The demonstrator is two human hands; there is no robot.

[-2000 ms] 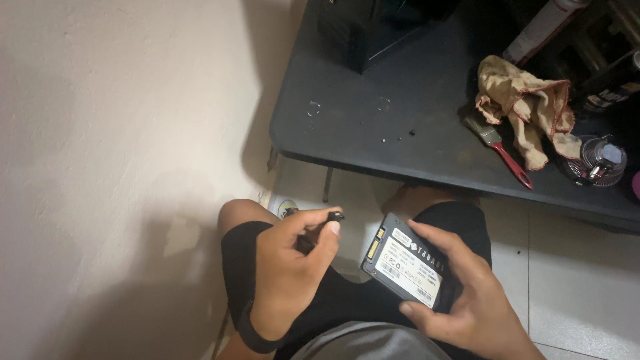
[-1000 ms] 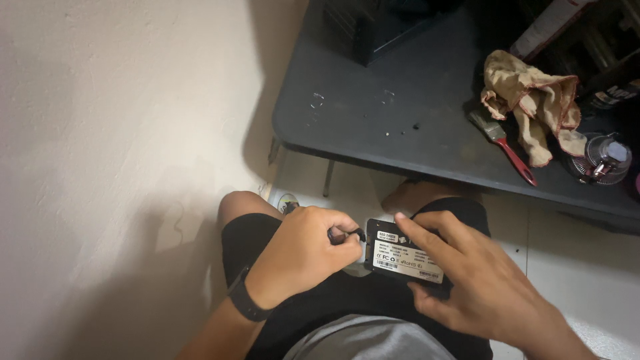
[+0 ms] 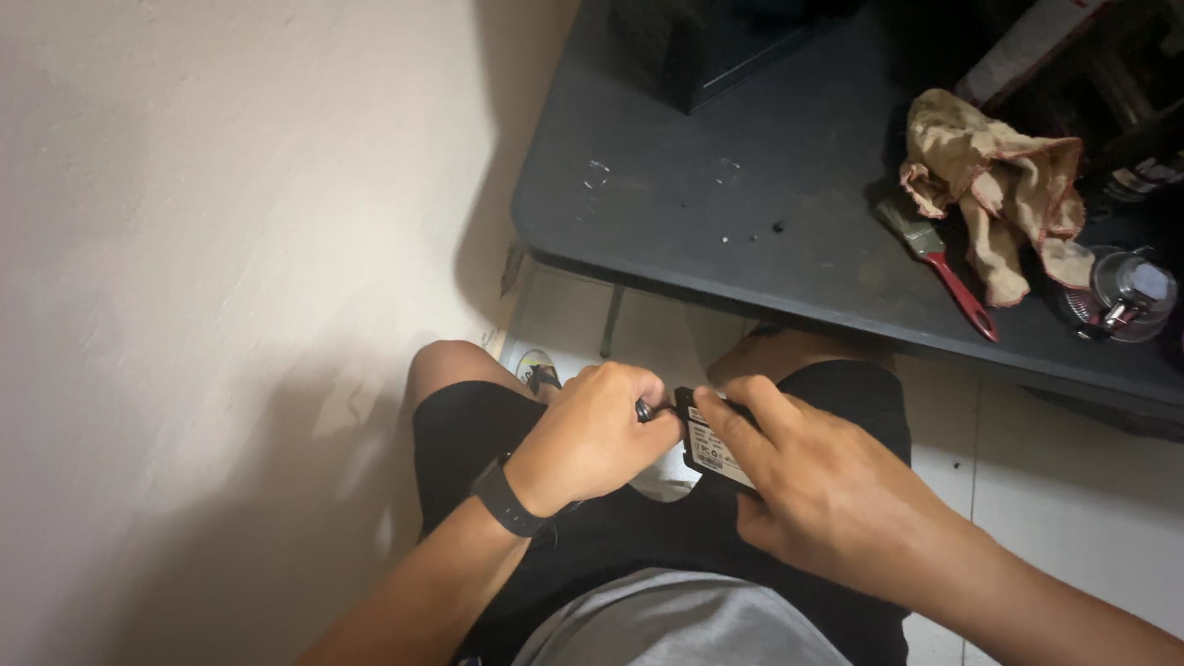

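My right hand (image 3: 814,472) grips a black 2.5-inch solid-state drive (image 3: 714,453) with a white printed label, held above my lap. At the drive's left edge, my left hand (image 3: 601,435) pinches a small black cable or connector (image 3: 644,411) between thumb and fingers. Its tip reaches close to that edge of the drive; my fingers hide whether the two are joined. A dark band circles my left wrist.
The dark table (image 3: 647,250) lies ahead, its edge above my knees. On it are a tan cloth (image 3: 999,185), a red-handled paintbrush (image 3: 957,287), a metal and clear round device (image 3: 1124,296) and small bits. A pale wall (image 3: 250,231) stands at left.
Two seconds ago the drive and the small black piece were apart; my hands have come together. The drive has turned, and my right fingers now cover more of its label.
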